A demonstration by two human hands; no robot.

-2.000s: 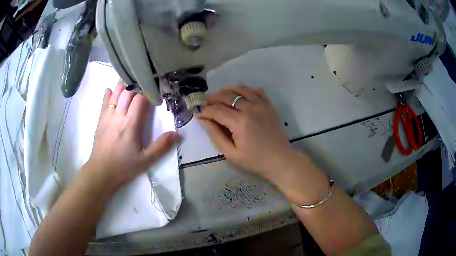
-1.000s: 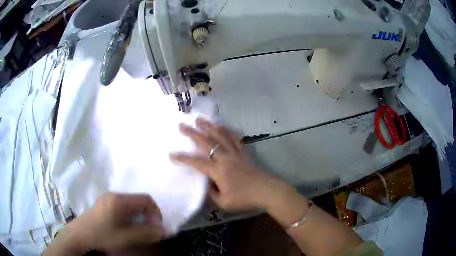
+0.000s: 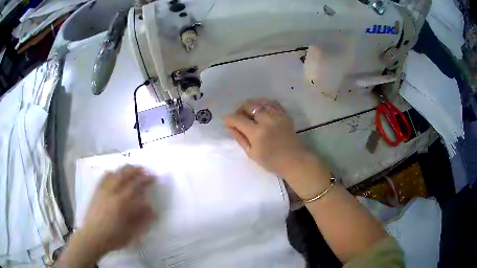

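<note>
The white garment panel (image 3: 209, 193) lies spread on the machine bed in front of the needle area, its upper edge just below the presser foot (image 3: 180, 123). My left hand (image 3: 120, 204), blurred, rests on the panel's left part with fingers bent. My right hand (image 3: 264, 133) is at the panel's upper right corner with fingers curled; whether it pinches the cloth is hard to tell. The needle plate (image 3: 155, 122) is uncovered left of the foot, and a small dark disc (image 3: 203, 116) shows right of it.
The off-white sewing machine (image 3: 251, 31) spans the top. Red-handled scissors (image 3: 393, 123) lie at right. Stacked cut pieces (image 3: 23, 172) lie far left. White pieces hang at right (image 3: 434, 99) and lower right (image 3: 416, 235). A grey elongated shape (image 3: 106, 60) hangs left of the head.
The panel has come out from under the foot toward me and lies flatter, uncovering the needle plate. My right hand has moved up and right; my left hand has moved up onto the cloth.
</note>
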